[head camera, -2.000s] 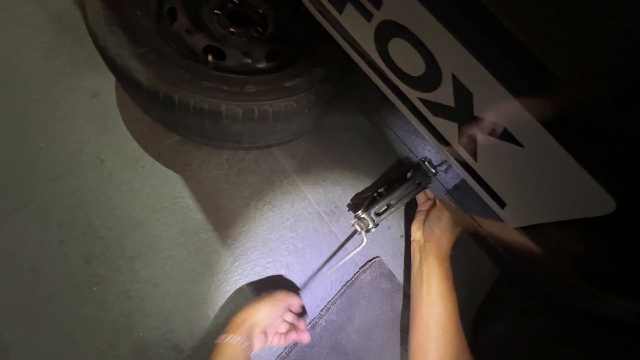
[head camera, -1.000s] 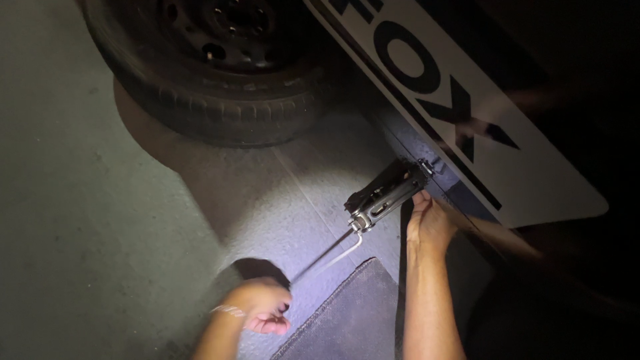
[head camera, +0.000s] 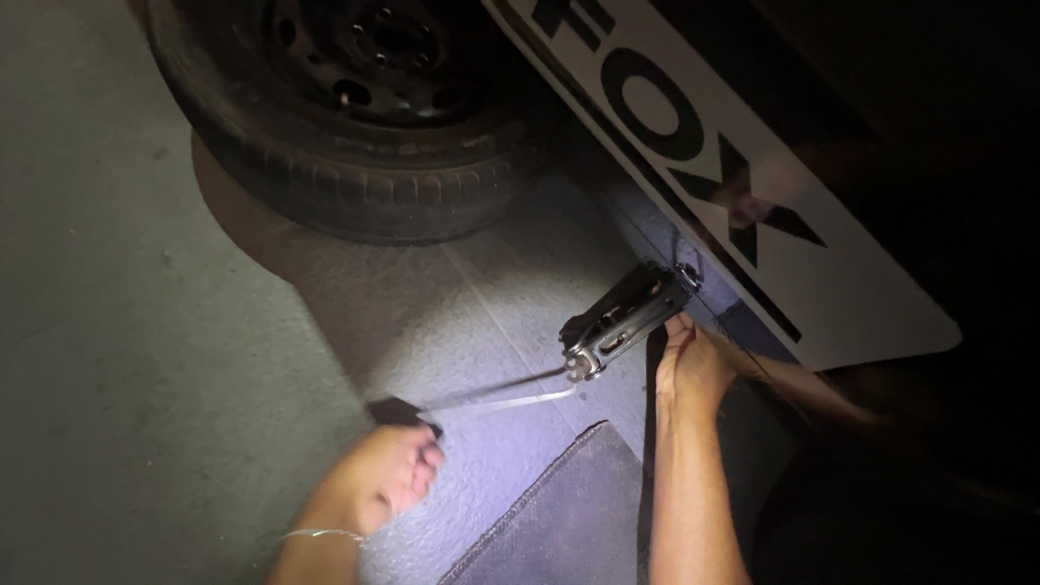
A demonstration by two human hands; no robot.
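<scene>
A black metal scissor jack (head camera: 626, 317) reaches to the lower edge of a dark car body. From its near end a thin metal crank handle (head camera: 504, 400) runs left to my left hand (head camera: 398, 471). The fingers of that hand are curled round the handle's end; the hand is a little blurred and wears a thin bracelet at the wrist. My right hand (head camera: 691, 366) is raised under the far end of the jack by the car's edge, its fingertips partly hidden behind the jack, so its hold is unclear.
A wheel with a black steel rim and tyre (head camera: 390, 195) lies on the grey floor (head camera: 106, 341) at the upper left. A dark car panel with a white lettered sticker (head camera: 780, 203) slants across the right. A grey carpet mat (head camera: 561, 520) lies between my forearms.
My left hand has swung with the crank handle, which now lies flatter across the view than before. My right hand has stayed by the far end of the jack.
</scene>
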